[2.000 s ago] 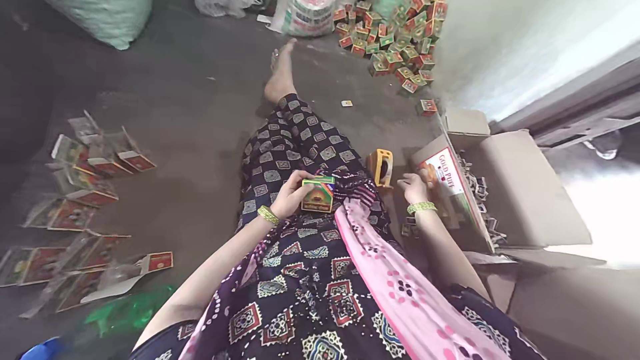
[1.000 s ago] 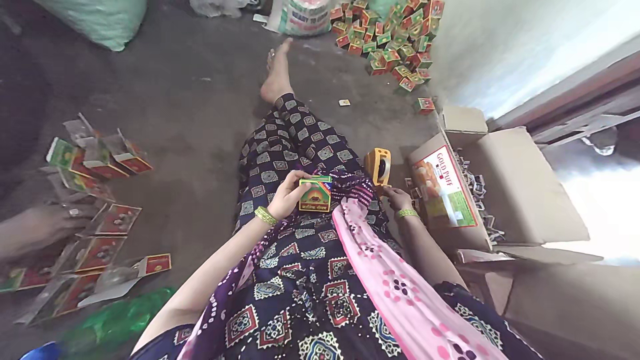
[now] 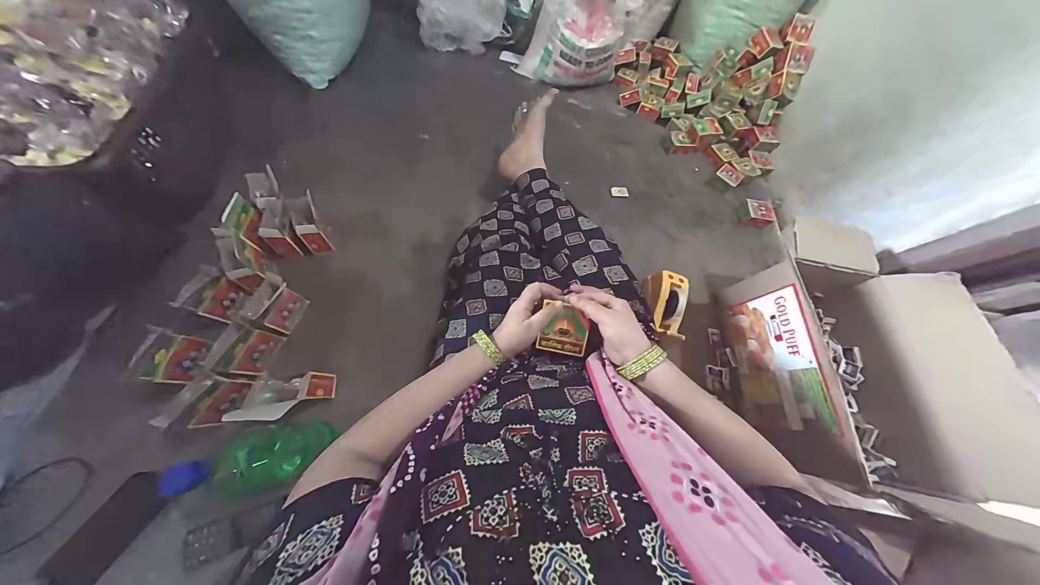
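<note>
My left hand (image 3: 524, 319) grips a small printed cardboard box (image 3: 562, 331), green, red and yellow, over my lap. My right hand (image 3: 609, 322) meets it at the box's top right, with its fingertips close to those of my left hand. Whether a small item is between the fingers is hidden. Just right of my leg, a yellow tape dispenser (image 3: 668, 302) stands on the floor. Both wrists wear yellow-green bangles.
At left lie several open printed cartons (image 3: 244, 349) and a green plastic bottle (image 3: 276, 457). A large cardboard box (image 3: 792, 357) holding small packets stands at right. Small boxes (image 3: 723, 106) are heaped near sacks (image 3: 573, 49). A basin of wrapped pieces (image 3: 73, 73) is at upper left.
My right hand has moved left from beside the tape dispenser to the small box. Another person's hand, seen over the left cartons one second ago, is out of view.
</note>
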